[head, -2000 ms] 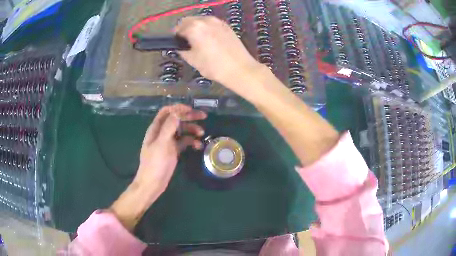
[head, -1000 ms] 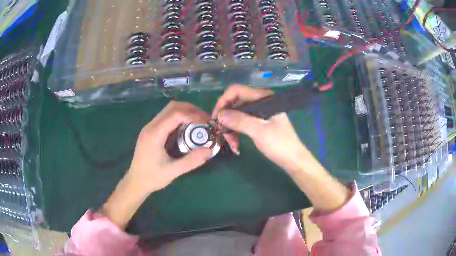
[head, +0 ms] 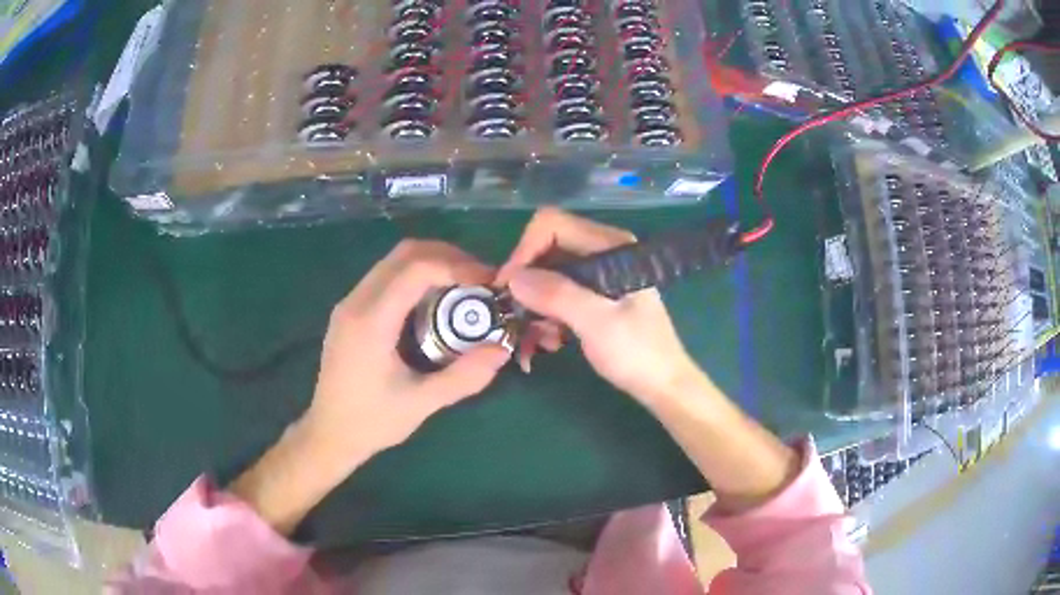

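Observation:
My left hand is curled around the round metal fixture, thumb and fingers on its sides. A small wired component, a disc with a shiny silver rim, sits on top of the fixture. My right hand holds the black corded hand tool like a pen. The tool's tip is at the component's right edge; my fingers partly hide the contact. A red lead runs from the tool's rear to the upper right. The fixture's lower part is hidden by my left hand.
The main clear tray with rows of components lies beyond my hands. Filled trays stand at the left and right. A thin black cable lies on the green mat. A red strip is at the upper right.
My right hand has come from over the main tray down to the fixture with the tool. My left hand has closed around the fixture, and a component now sits on it.

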